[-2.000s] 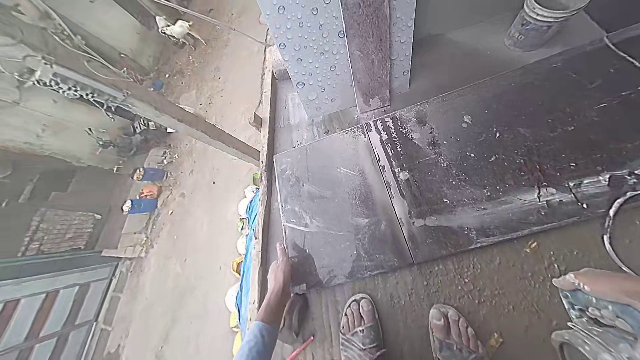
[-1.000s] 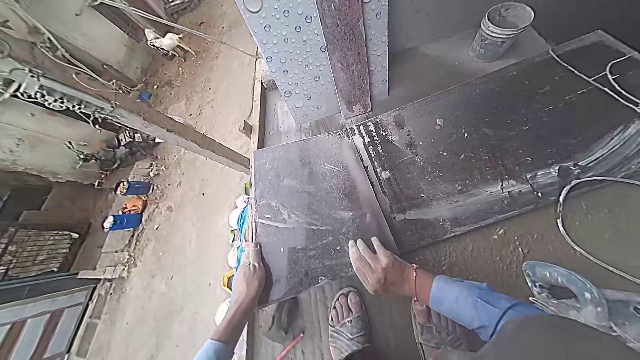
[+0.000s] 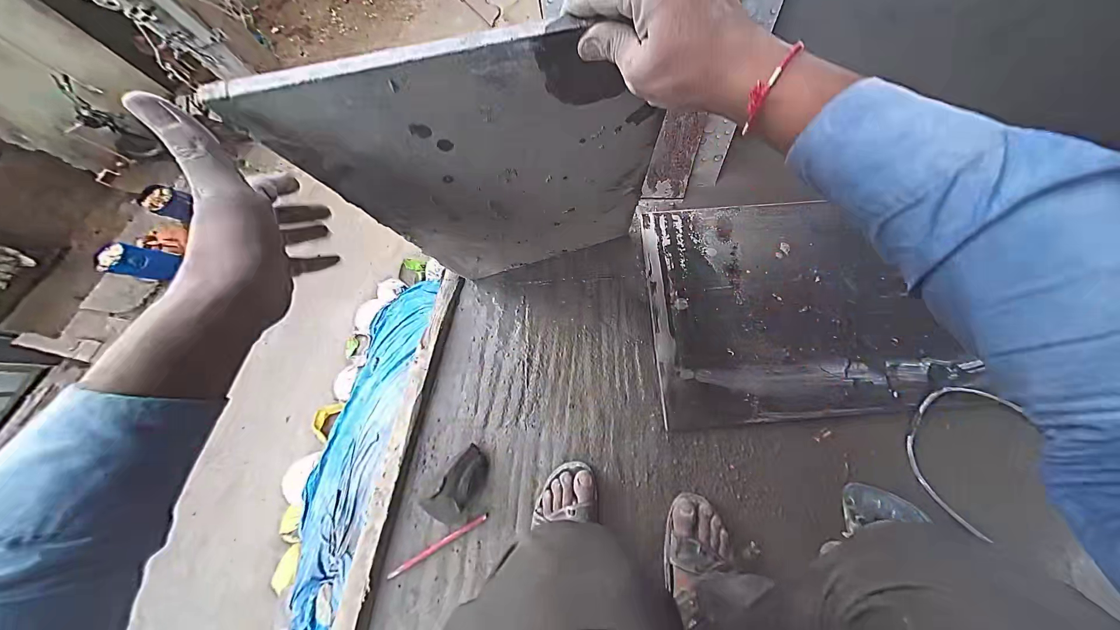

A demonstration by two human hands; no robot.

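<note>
A grey stone slab (image 3: 455, 149) stands tilted up on its lower edge, its underside with dark spots facing me. My right hand (image 3: 665, 48) grips the slab's top right corner, fingers over the edge. At the slab's top left corner, my left hand (image 3: 232, 192) is spread, thumb up and fingers apart; whether it touches the slab I cannot tell. Beneath is a ridged grey floor (image 3: 542, 350). A dark stone slab (image 3: 787, 306) lies flat to the right. A red pencil (image 3: 437, 547) and a dark lump (image 3: 461, 483) lie near my feet.
A raised ledge edge (image 3: 398, 464) runs along the left, with blue sheeting (image 3: 372, 420) outside it. Beyond is a lower lane with blue containers (image 3: 144, 261). A cable (image 3: 927, 437) loops at the right. My sandalled feet (image 3: 569, 494) stand on the floor.
The slab lay flat beside the dark slab and now stands tilted up, baring the ridged floor. My right hand has moved from its near edge to a top corner; my left hand has left the side edge.
</note>
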